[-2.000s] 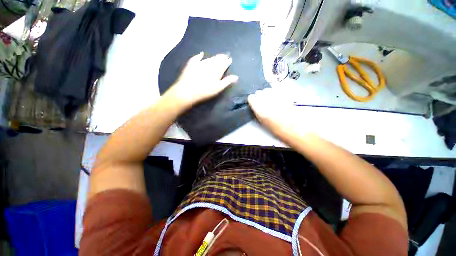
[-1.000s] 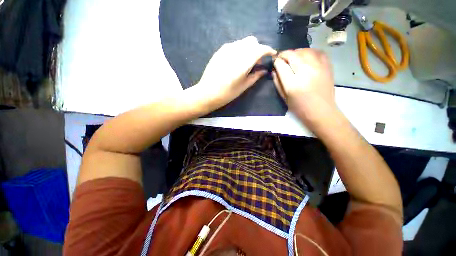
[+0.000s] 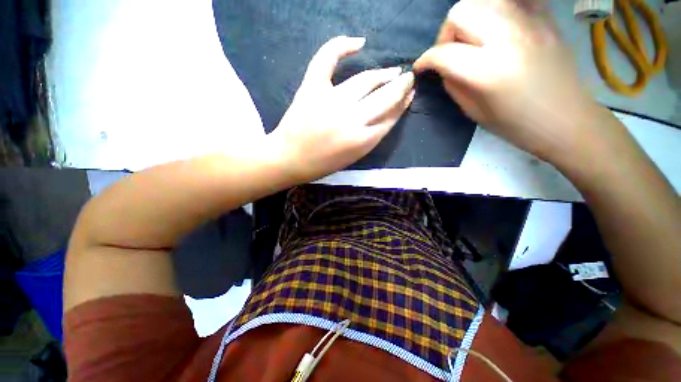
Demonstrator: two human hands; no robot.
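Note:
The dark garment panel (image 3: pixel 299 30) lies flat on the white machine table, its lower edge near the table's front edge. My left hand (image 3: pixel 347 112) rests flat on the panel, thumb apart, fingertips beside a short crease or opening in the cloth. My right hand (image 3: pixel 508 67) is at the right part of the panel, partly blurred, its thumb and finger pinched on the cloth right at my left fingertips. The exact bit pinched is hidden by the fingers.
Orange-handled scissors (image 3: pixel 629 48) lie at the upper right beside a white ribbed knob (image 3: pixel 594 8). Dark cloth (image 3: pixel 22 82) hangs at the left edge. A dark bundle with a white tag (image 3: pixel 552 306) is below right, a blue bin (image 3: pixel 43 287) lower left.
The view has shifted, so the needle area is out of the picture. My left hand has flattened from its pinch at the opening. My right hand has lifted and turned, its fingertips still at the opening.

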